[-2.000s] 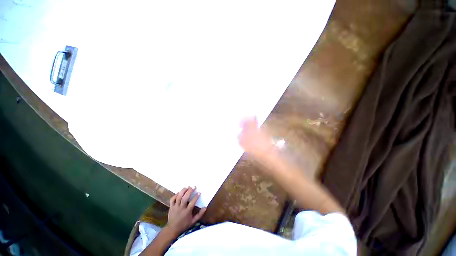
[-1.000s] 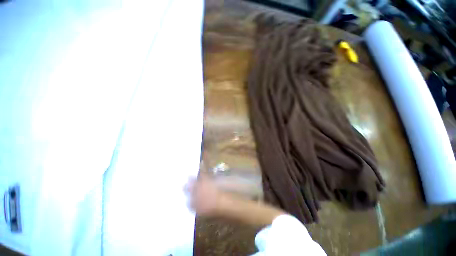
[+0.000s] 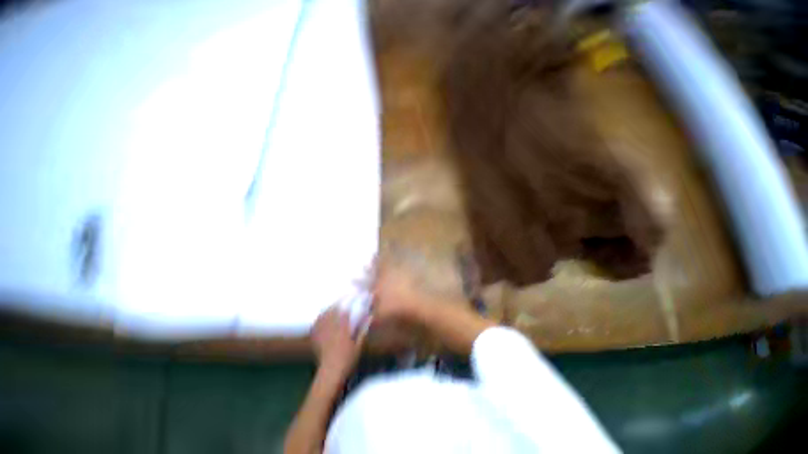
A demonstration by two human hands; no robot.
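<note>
White paper (image 3: 195, 160) covers the left part of the table; its surface is washed out by glare. My left hand (image 3: 335, 339) is at the paper's near right corner, at the table's front edge. My right hand (image 3: 390, 293) is close beside it on the paper's right edge. Both hands are blurred. The paper's corner looks bunched up between them, but the fingers cannot be made out. A pattern weight (image 3: 88, 249) lies on the paper at the left, blurred.
Brown fabric (image 3: 540, 168) lies heaped on the wooden table (image 3: 412, 191) to the right of the paper. A white paper roll (image 3: 718, 151) lies at the far right, with a small yellow tool (image 3: 602, 50) near it. Green floor (image 3: 97, 390) shows below the table edge.
The view has swung right, then lower. My left hand, out of view a second ago, is back at the corner. My right hand has come down the paper's edge to beside it.
</note>
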